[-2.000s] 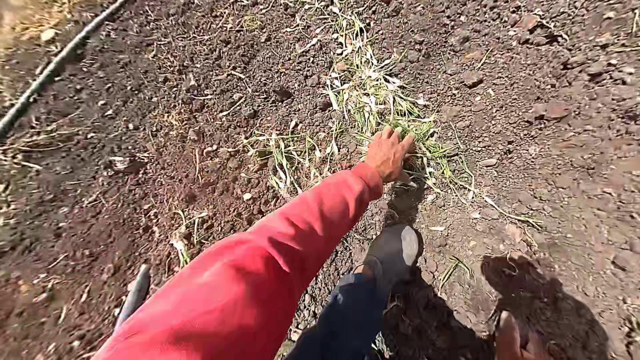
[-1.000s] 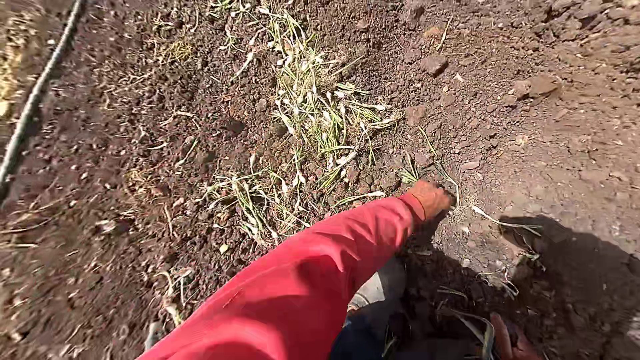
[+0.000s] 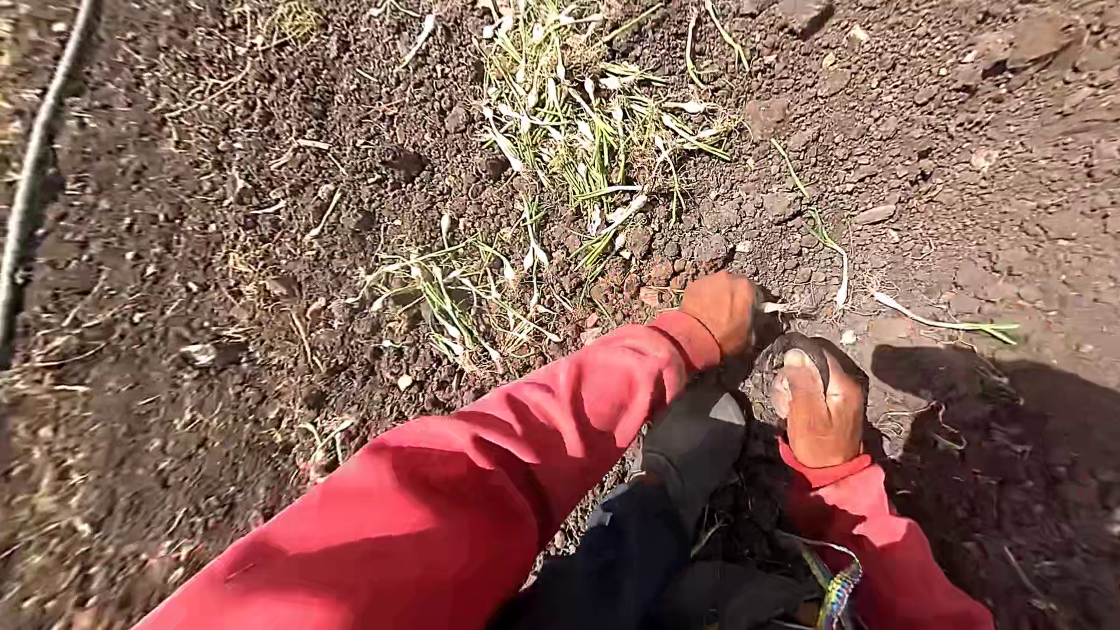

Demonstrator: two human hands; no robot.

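My left hand (image 3: 724,308), in a red sleeve, is down at the soil with its fingers curled; a small white bulb shows at its far side, and its fingertips are hidden. Just right and nearer, my right hand (image 3: 819,407) is closed around a dark rounded thing (image 3: 822,346), too shadowed to name. A pile of onion seedlings (image 3: 586,114) with white bulbs and green leaves lies beyond my left hand. A smaller bunch of seedlings (image 3: 446,302) lies to its left. Loose seedlings (image 3: 936,324) rest on the ground to the right.
A pale hose or pipe (image 3: 33,166) runs along the far left edge. My shoe (image 3: 696,437) stands on the soil just below my left hand. A patterned cord (image 3: 838,591) hangs near my right sleeve. Clods (image 3: 1037,39) lie at the upper right.
My left hand has moved off the seedling pile, where it was two seconds ago, to the soil nearer my shoe. My right hand has come up from the lower edge to beside it.
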